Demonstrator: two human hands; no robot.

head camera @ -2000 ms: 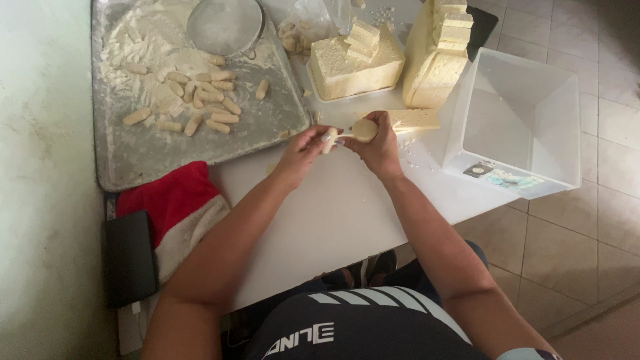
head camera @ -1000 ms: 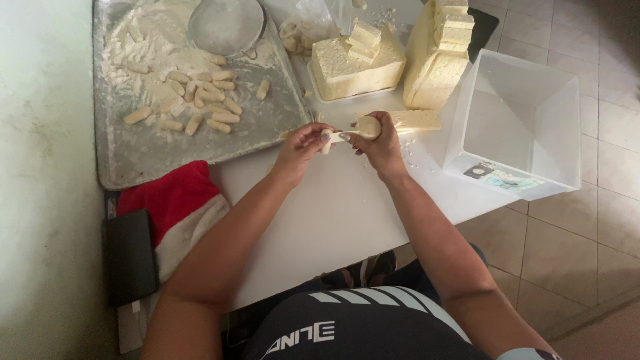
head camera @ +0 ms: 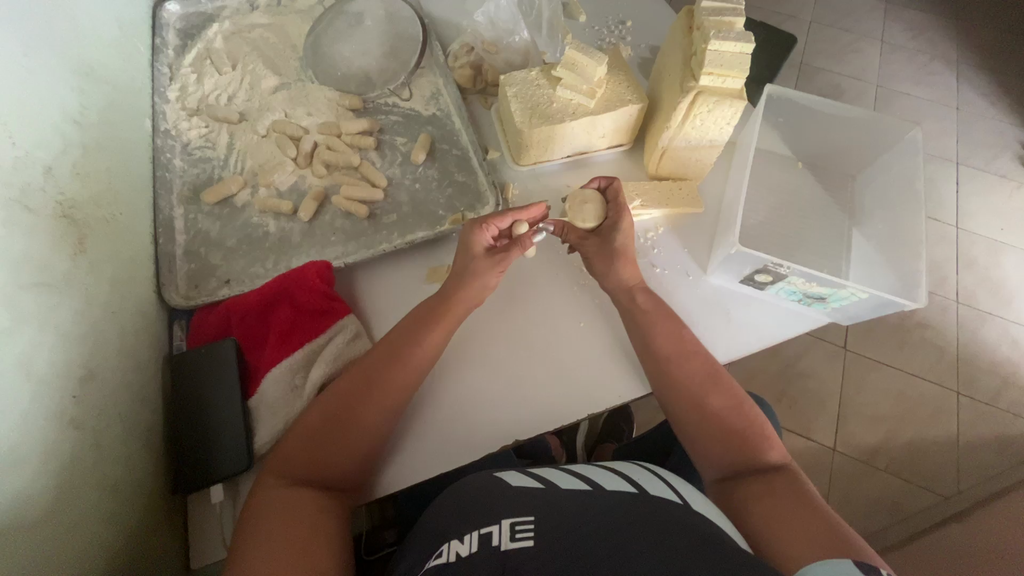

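Observation:
My left hand (head camera: pixel 494 244) holds a small piece of pale dough (head camera: pixel 522 232) between thumb and fingers, over the white tabletop. Close on its right, my right hand (head camera: pixel 604 236) is closed around a round, pale dough roll (head camera: pixel 586 209), its flat end facing up. The fingertips of both hands nearly meet, and a thin pale strip seems to run between them. Several finger-shaped dough pieces (head camera: pixel 362 193) lie on the floured metal tray (head camera: pixel 400 228) at the left. Behind my right hand lies a flat slab of cheese (head camera: pixel 664 197).
A round sieve (head camera: pixel 366 44) rests on the tray's flour. Cheese blocks (head camera: pixel 572 112) stand at the back, beside a plastic bag (head camera: pixel 504 40). A clear plastic bin (head camera: pixel 832 200) is at the right edge. A red and white cloth (head camera: pixel 276 328) and a black phone (head camera: pixel 210 416) lie front left.
The white piece stretched between my hands has shortened to a small piece at my left fingers. Both hands stay in nearly the same place.

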